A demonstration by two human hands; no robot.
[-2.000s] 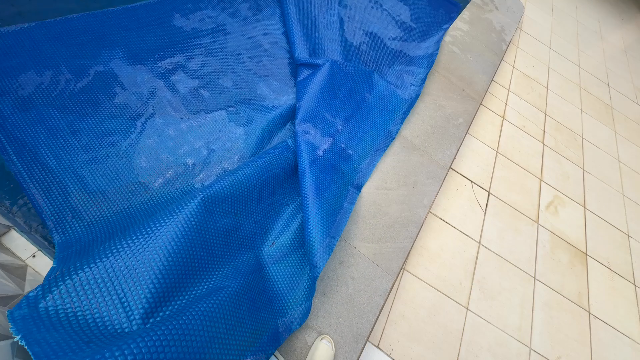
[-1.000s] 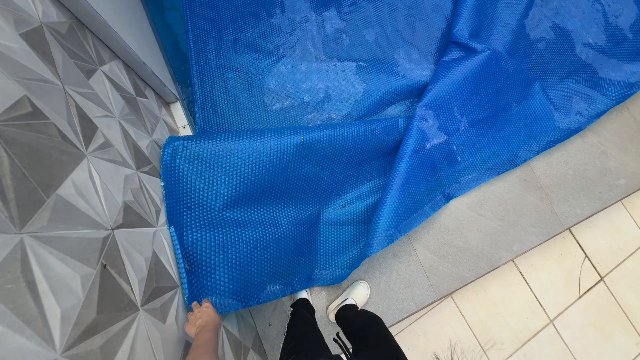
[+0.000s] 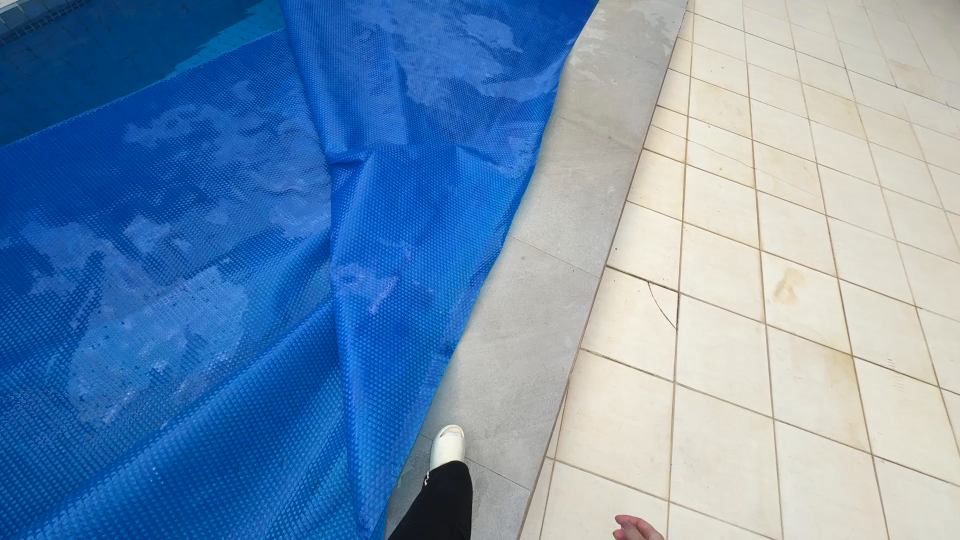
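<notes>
A blue bubble-textured pool cover spreads over the water and laps onto the grey stone coping, with a long fold running down its middle and wet patches on top. Only the fingers of my right hand show, at the bottom edge over the beige tiles, apart from the cover; whether they hold anything cannot be told. My left hand is out of view. My foot in a white shoe stands on the coping beside the cover's edge.
Uncovered pool water lies at the upper left. Grey stone coping runs along the cover's right edge. Beige floor tiles extend to the right, one with a curved crack.
The view has swung away from the faceted grey tiles. My left hand, at the cover's corner one second ago, is out of view; fingers of my right hand now show at the bottom.
</notes>
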